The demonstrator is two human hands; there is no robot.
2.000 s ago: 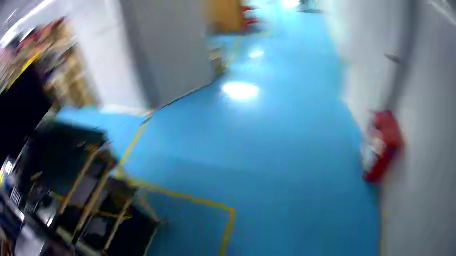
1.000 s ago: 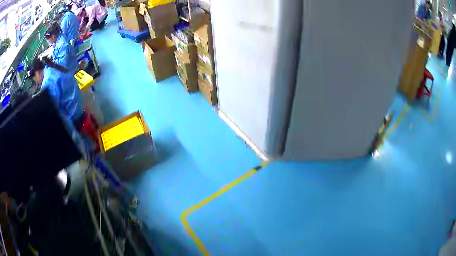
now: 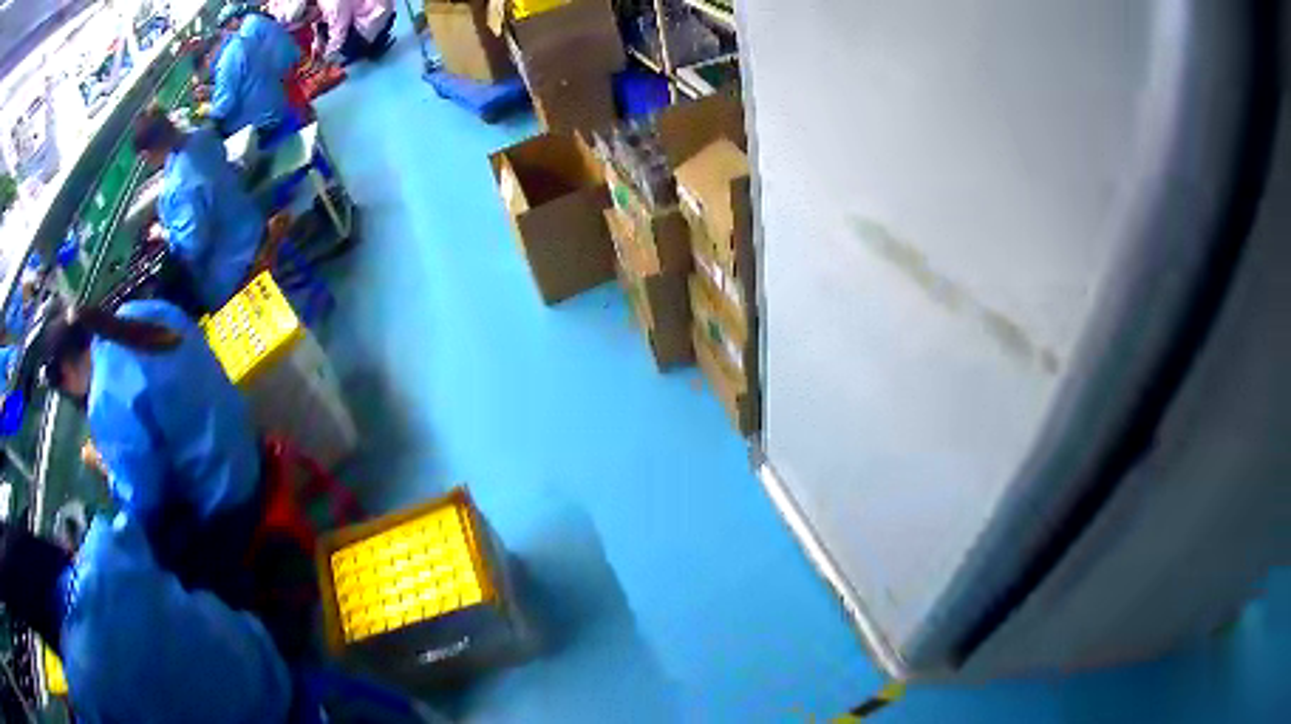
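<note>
Neither of my hands is in the picture. Nearest in front of me, a carton (image 3: 439, 651) stands open on the blue floor at the lower centre-left. Yellow blister trays (image 3: 408, 569) with rows of pockets fill its top. A second stack of yellow trays (image 3: 255, 328) sits on a pale box or bin beyond it, beside the seated workers.
A large grey-white pillar (image 3: 920, 283) fills the right side. An open carton (image 3: 559, 234) and stacked cartons (image 3: 722, 304) stand against its left side. A blue platform trolley (image 3: 474, 94) is at the back. Workers in blue smocks (image 3: 170, 410) sit along a green bench at left.
The view has turned left and moved closer to the pillar and the aisle. The dark screen-like object and rack at lower left have mostly left the picture, and more workers show.
</note>
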